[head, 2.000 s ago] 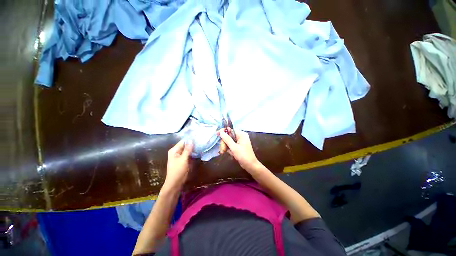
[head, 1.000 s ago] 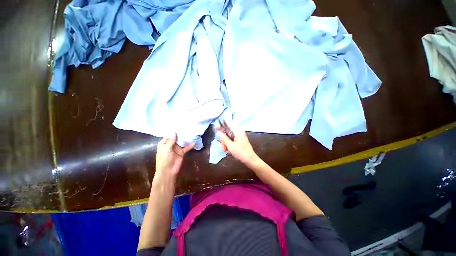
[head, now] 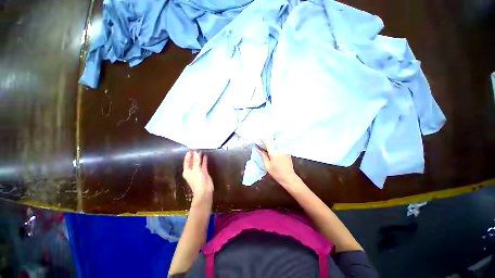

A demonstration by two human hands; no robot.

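Note:
A light blue shirt point(head: 320, 92), nearly white under glare, is spread on the dark brown table. My right hand point(head: 278, 164) is at its near edge, closed around small thread snips point(head: 261, 147), of which only a dark part shows. A narrow pale blue cloth end point(head: 254, 169) hangs just left of my right hand's fingers; whether they grip it is unclear. My left hand point(head: 198, 172) is over the table just below the shirt's left edge, fingers slightly apart, with no cloth visible in it.
A crumpled blue garment heap point(head: 133, 30) lies at the upper left, against the spread shirt. Loose threads point(head: 130, 110) lie on the table point(head: 135, 179) at left. A blue bin point(head: 108, 244) with pale cloth stands below the yellow-taped edge.
My left hand has let go of the cloth and drawn slightly away from it. The gathered cloth between my hands now lies flatter. The view has shifted, so the table contents appear farther right.

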